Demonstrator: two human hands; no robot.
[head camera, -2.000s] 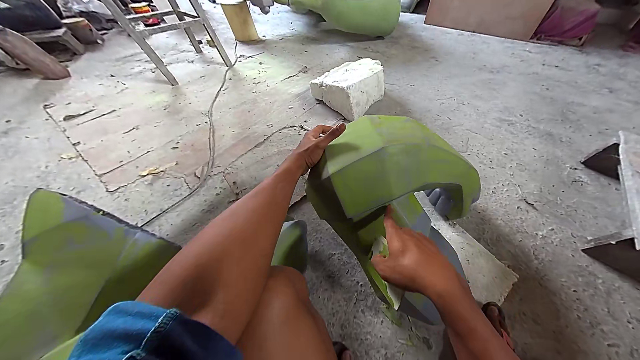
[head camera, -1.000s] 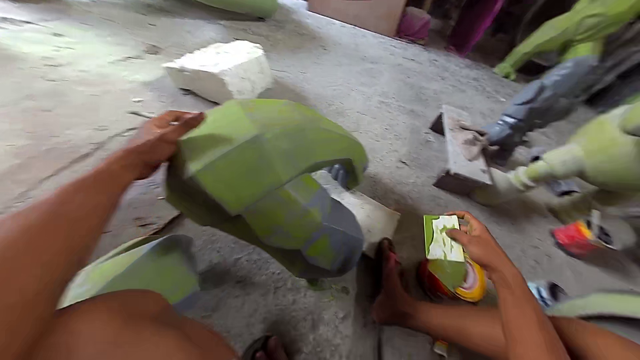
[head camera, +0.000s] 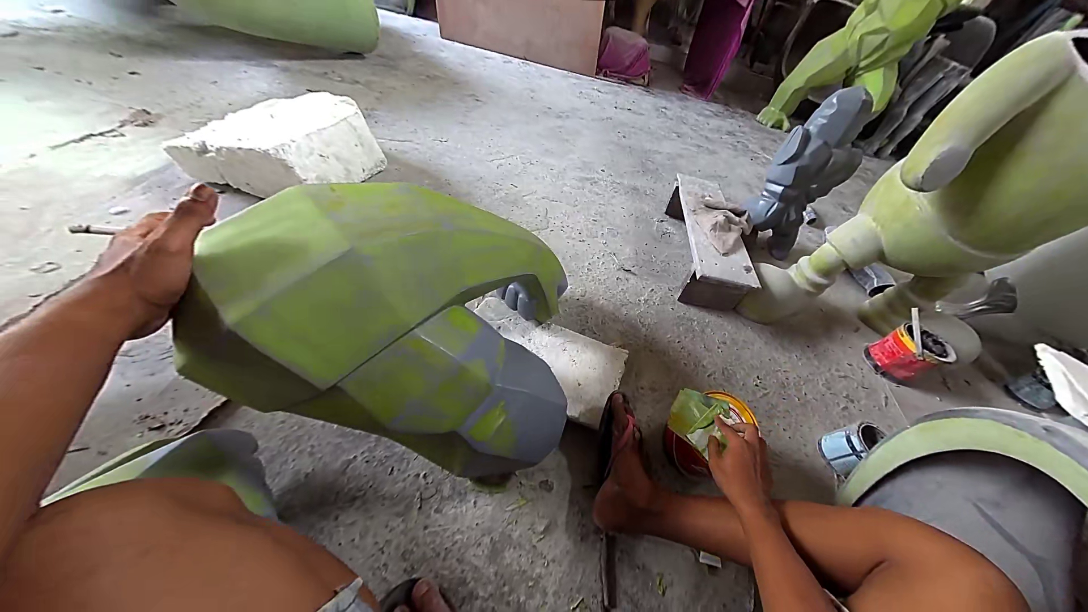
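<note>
My left hand (head camera: 157, 259) grips the left end of a large faceted green and grey moulded piece (head camera: 340, 289), which lies tilted before me. A thin pale stick (head camera: 95, 229) pokes out behind that hand's fingers. At the lower right, my right hand (head camera: 739, 455) holds a thin flat piece smeared with green and whitish paste (head camera: 701, 416), over a red and yellow can (head camera: 745, 408). The can's inside is mostly hidden. A grey rounded part (head camera: 518, 299) shows beneath the curved end of the moulded piece.
A white rough block (head camera: 289, 144) lies behind; a pale slab (head camera: 586, 365) is beside my sandalled foot. On the right are a metal channel with a rag (head camera: 714, 246), green figures (head camera: 977, 187), a red can (head camera: 905, 353), a blue tin (head camera: 846, 450) and a curved green-rimmed piece (head camera: 969, 438).
My right hand has moved away from the moulded piece to the can at the right. My left hand has stayed on the piece. The view has swung to the right.
</note>
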